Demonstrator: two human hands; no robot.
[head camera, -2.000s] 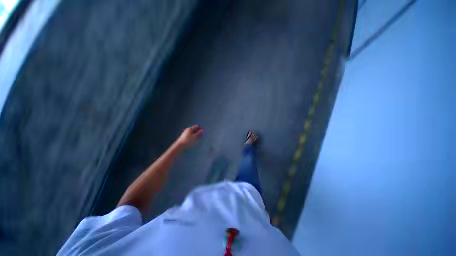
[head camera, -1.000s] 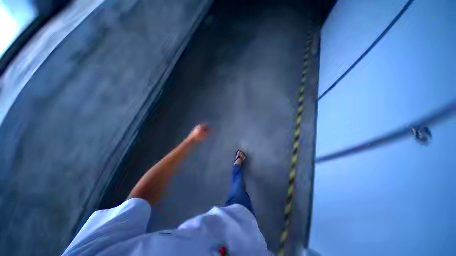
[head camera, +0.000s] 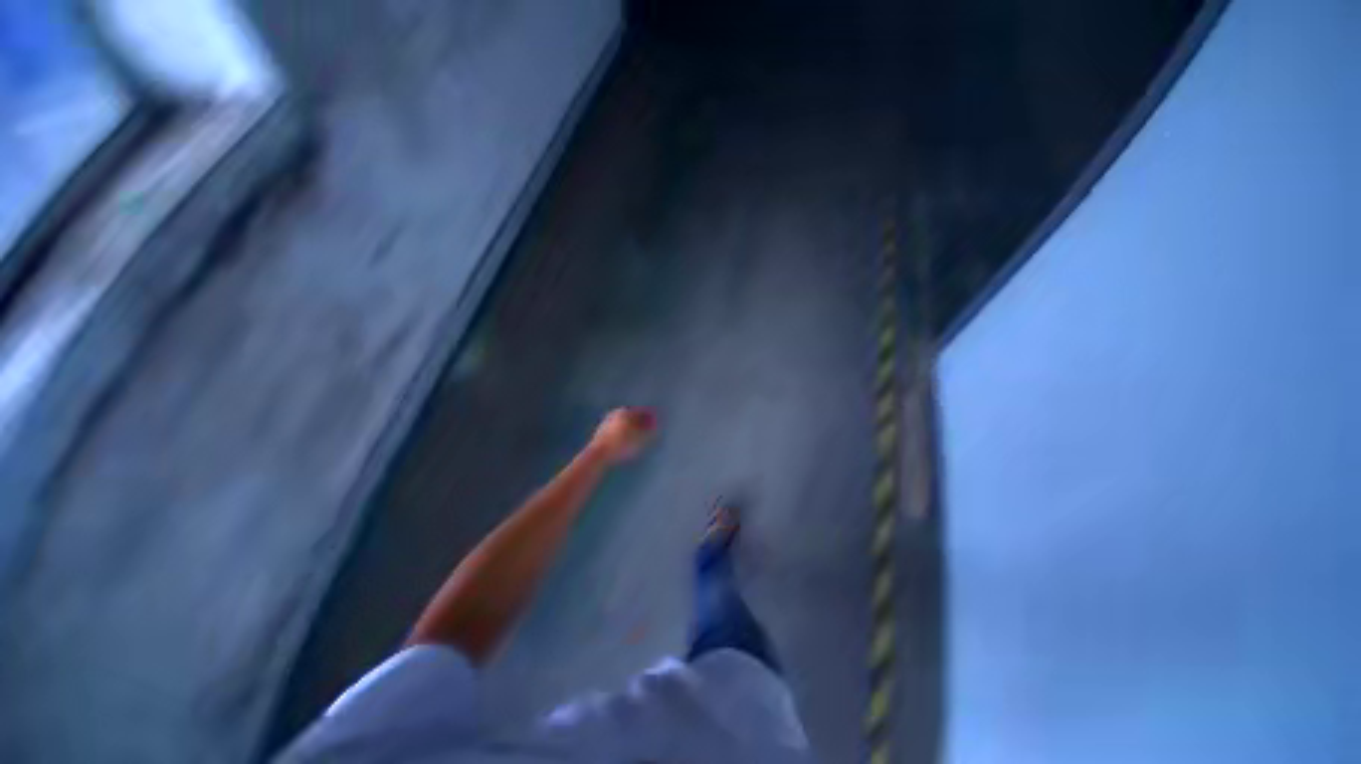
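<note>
My left hand (head camera: 624, 431) is in front of me at the middle of the view, over the grey floor (head camera: 746, 358). It is small and blurred, with a reddish spot at its edge, and I cannot tell whether its fingers are apart or closed. No held object can be made out. My bare forearm runs down to a white sleeve at the lower left. My right hand is not in view. One foot and a blue trouser leg (head camera: 720, 597) show below the hand.
A grey wall (head camera: 343, 284) with a bright window opening (head camera: 194, 45) runs along the left. A pale wall (head camera: 1149, 493) stands on the right, with a yellow-black striped line (head camera: 884, 493) along the floor beside it. A dark area (head camera: 1045, 135) lies ahead at the upper right.
The view has moved along the passage. The dark area at the upper right is larger, and the pipe-like lines on the right wall are gone. My left hand appears slightly lower and further right.
</note>
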